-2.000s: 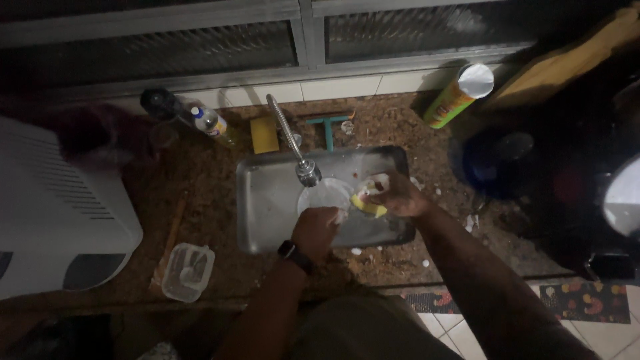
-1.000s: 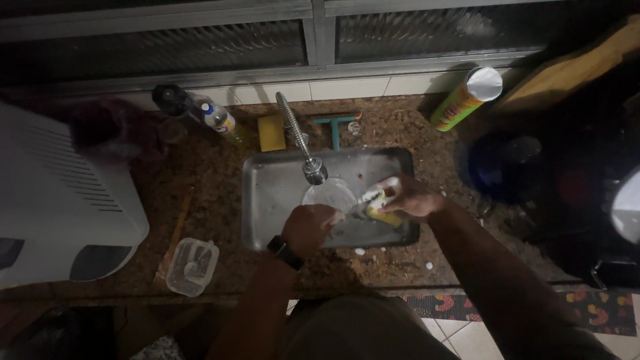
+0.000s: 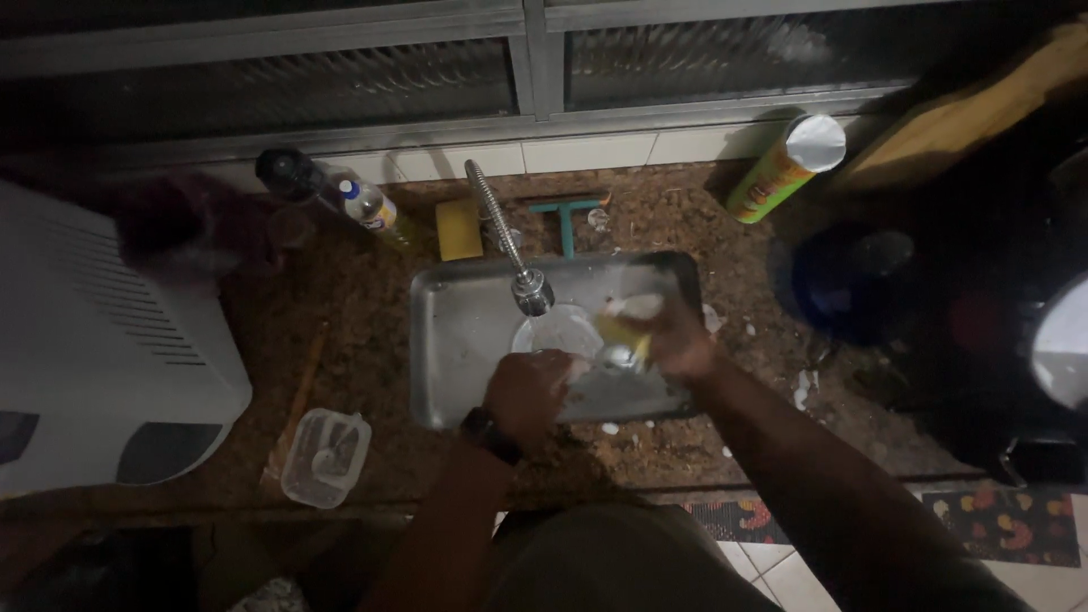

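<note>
My right hand (image 3: 671,336) is closed around a soapy yellow sponge (image 3: 625,336) over the right half of the steel sink (image 3: 442,370); it is blurred. My left hand (image 3: 531,391), with a dark watch on the wrist, is low over the middle of the sink, its fingers curled towards a shiny metal item (image 3: 622,357), perhaps a utensil, whose shape is too blurred to tell. A clear round bowl or dish (image 3: 557,330) lies in the sink behind my left hand. The flexible faucet's spray head (image 3: 533,293) hangs above it.
Behind the sink are a yellow sponge (image 3: 459,229), a teal squeegee (image 3: 567,221) and plastic bottles (image 3: 370,204). A green snack tube (image 3: 778,174) stands at the back right. A clear plastic container (image 3: 325,459) sits front left, beside a white appliance (image 3: 110,357). Foam spots the granite counter (image 3: 671,455).
The sponge in my right hand has shifted and shows more blur, and a shiny metal item now shows between my hands. My left hand stays low over the sink.
</note>
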